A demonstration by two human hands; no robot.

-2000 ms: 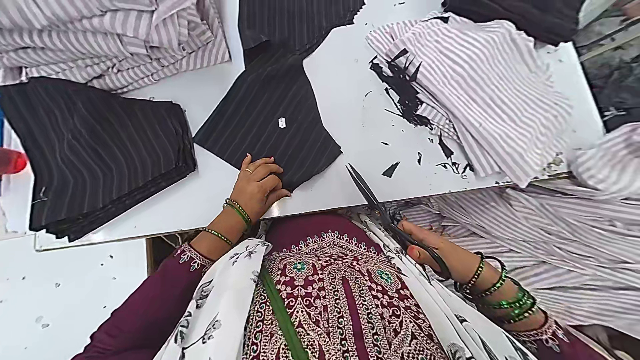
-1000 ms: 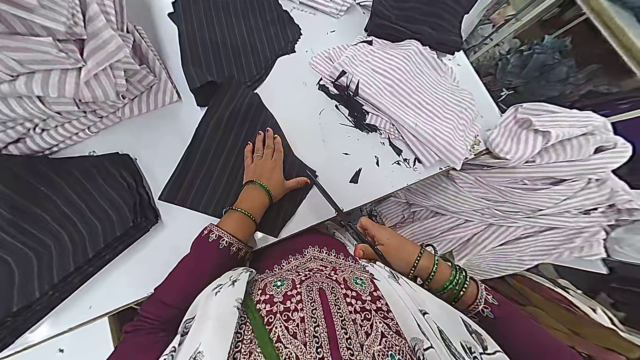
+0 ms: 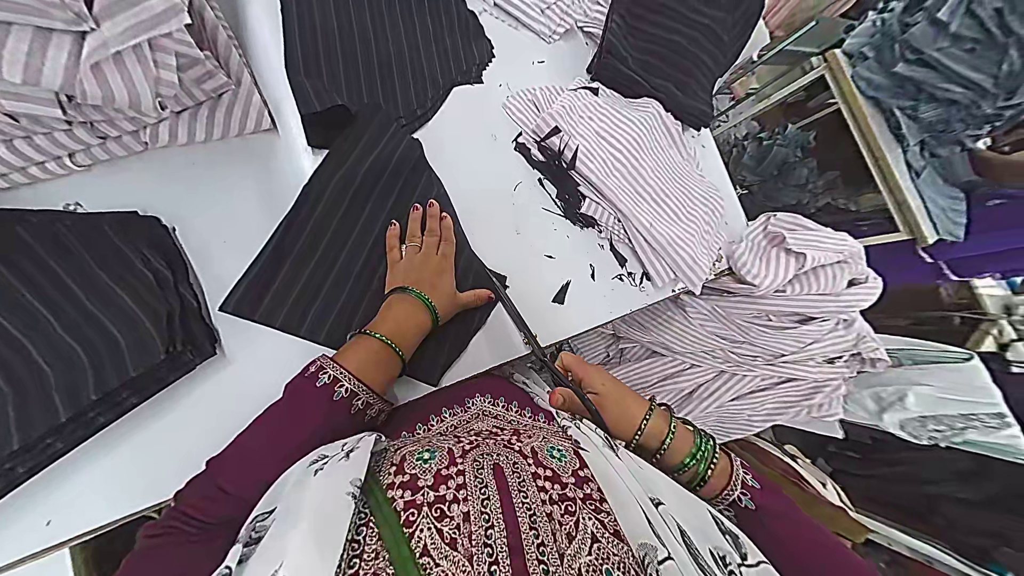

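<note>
My left hand [image 3: 424, 264] lies flat, fingers spread, on a dark pinstriped fabric piece [image 3: 320, 240] on the white table [image 3: 264, 172]. My right hand [image 3: 596, 392] grips the handles of black fabric scissors [image 3: 532, 340] near the table's front edge. The blades point up and left and meet the right edge of the dark piece, beside my left thumb. A small dark sliver of cloth sits by the blade tips. Another dark pinstriped stack [image 3: 384, 60] lies beyond, touching the far end of the piece.
Dark cut fabric is stacked at left [image 3: 88, 320] and at the far right [image 3: 680, 56]. Striped light cloth [image 3: 640, 176] with black scraps [image 3: 560, 180] lies right of the scissors. More striped cloth [image 3: 768, 344] hangs past the table edge. Striped fabric [image 3: 120, 80] is piled at upper left.
My left hand has moved from the near edge of the dark piece up onto it and spread flat. The scissors have come to its right edge, their blades closer together. The view has shifted rightward.
</note>
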